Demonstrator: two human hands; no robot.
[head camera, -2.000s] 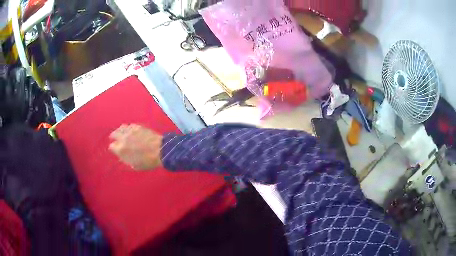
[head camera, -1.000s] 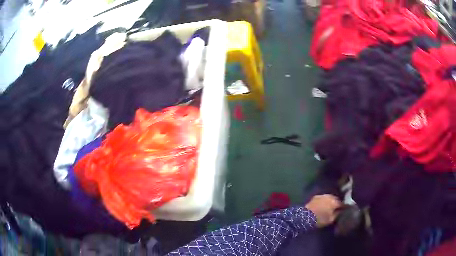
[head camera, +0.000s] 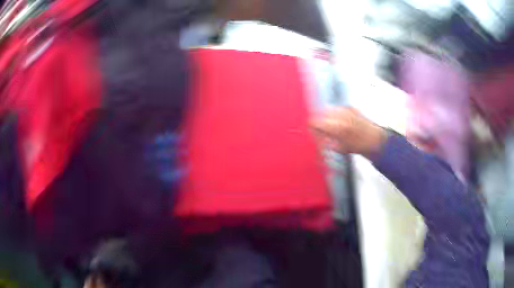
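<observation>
The frame is blurred. A flat red folded cloth lies in the middle of the view. My right hand comes in from the right, its fingertips at the right edge of the red cloth; blur hides whether they grip it. A small skin-coloured patch at the bottom left looks like my left hand, mostly cut off by the lower edge, beside a dark grey rounded thing. What it holds cannot be told.
Dark cloth lies left of the red cloth, with loose red garment pieces further left. A white table runs along the right, with a pink plastic bag on it at the upper right.
The view swung from the red cloth to the white bin and floor piles, then back to the red cloth. My right hand, earlier on top of the cloth, is now at its right edge.
</observation>
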